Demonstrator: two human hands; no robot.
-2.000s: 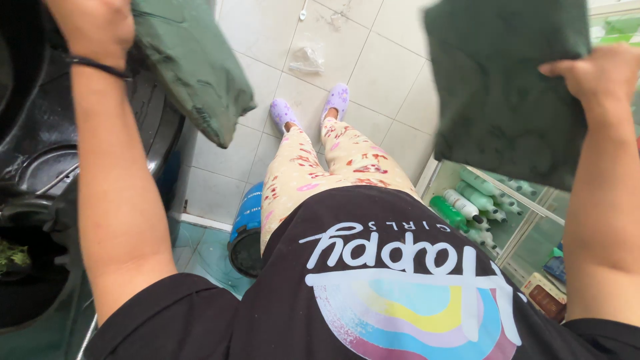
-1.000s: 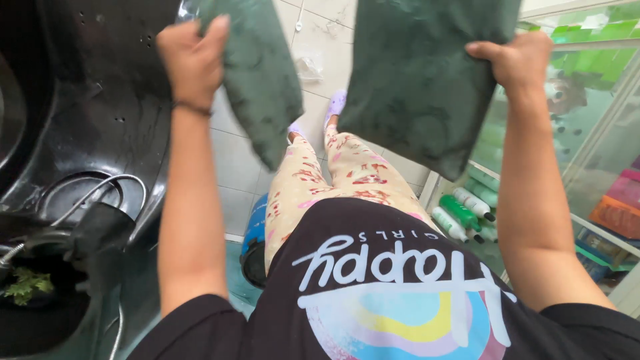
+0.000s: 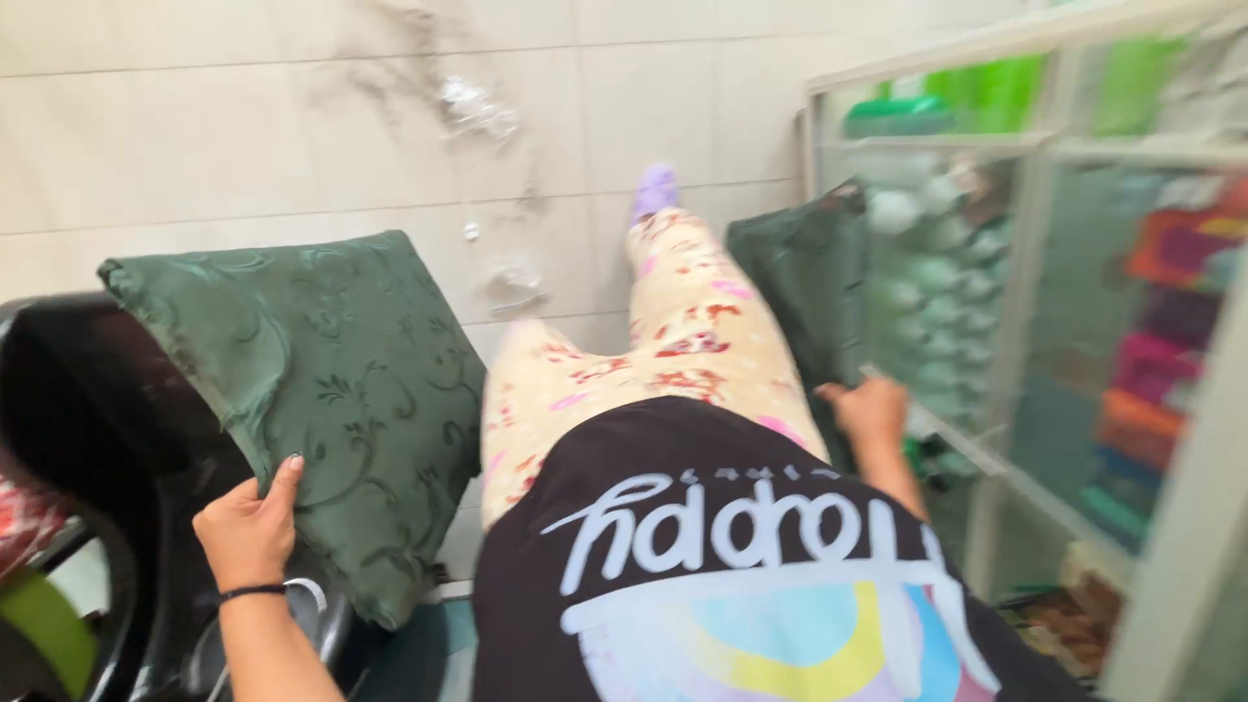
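Observation:
My left hand (image 3: 251,531), with a dark band at the wrist, grips the near left edge of a green cushion (image 3: 341,390) with a raised scroll-and-leaf pattern. That cushion hangs tilted to the left of my legs, over the edge of a black basin. On the other side, my right hand (image 3: 868,414) holds a second dark green cushion (image 3: 804,283) by its near end, low beside my right thigh. This cushion is seen narrow, close to the glass cabinet, and part of it is hidden behind my leg.
A glass-fronted cabinet (image 3: 1033,224) with bottles and coloured packs stands close on the right. The glossy black basin (image 3: 107,409) is at the left. Crumpled clear plastic (image 3: 478,107) and a smaller plastic piece (image 3: 515,283) lie on the tiled floor (image 3: 244,146), which has dark smudges.
Both hands, still holding the cushions, have come down and apart to either side of my legs. One leg has stepped forward. The view has shifted to show more floor and cabinet.

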